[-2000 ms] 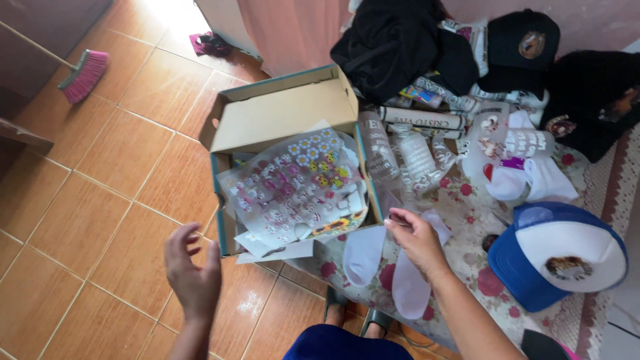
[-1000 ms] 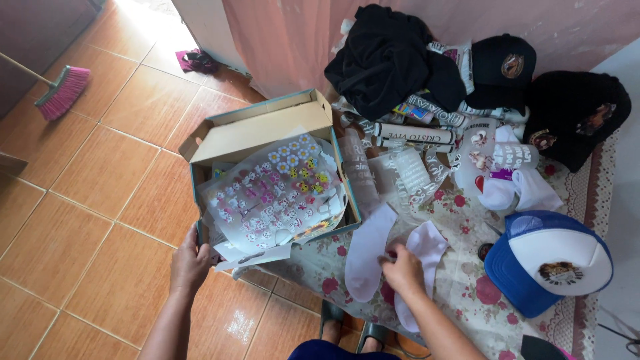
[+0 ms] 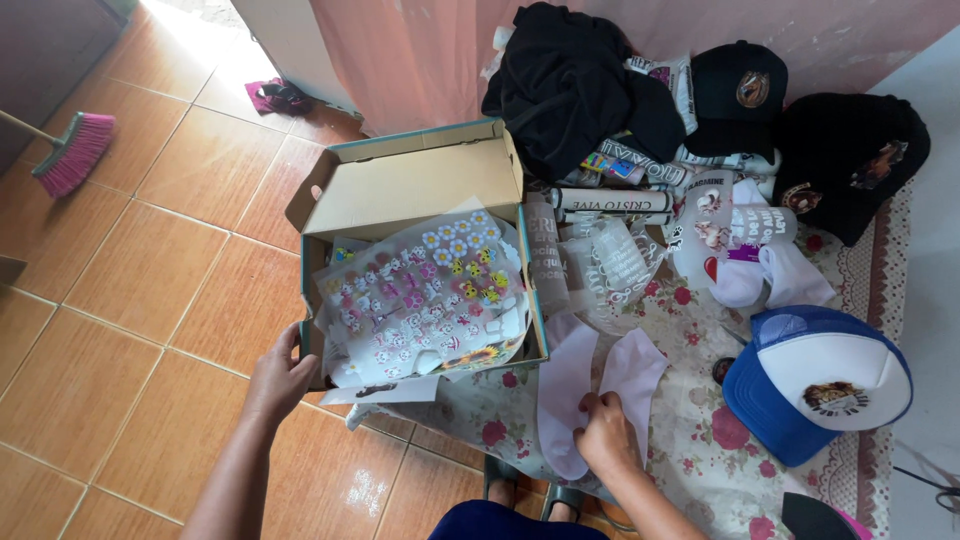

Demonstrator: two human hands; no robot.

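Note:
An open cardboard shoebox [image 3: 427,169] stands at the table's left edge, filled with clear transfer sheets [image 3: 409,300] printed with flowers, bees and small figures. My left hand [image 3: 279,375] grips the box's left front corner. Two pale, white-looking socks lie flat beside each other in front of the box's right side, a left one [image 3: 562,397] and a right one [image 3: 634,367]. My right hand [image 3: 609,431] rests on them with its fingers bent together; whether it pinches the fabric cannot be told. A printed sheet [image 3: 405,391] sticks out below the box.
Rolled transfer films [image 3: 611,199] and loose clear films [image 3: 615,259] lie right of the box. Black caps [image 3: 739,97], black cloth [image 3: 562,82], bundled white socks [image 3: 795,274] and a blue-and-white cap [image 3: 825,375] sit on the floral tablecloth [image 3: 697,405]. A pink broom [image 3: 79,154] stands on the tiled floor.
My left hand, raised away from the box two seconds ago, now holds its corner. My right hand has moved down from near the box's right corner onto the socks, which now lie closer together.

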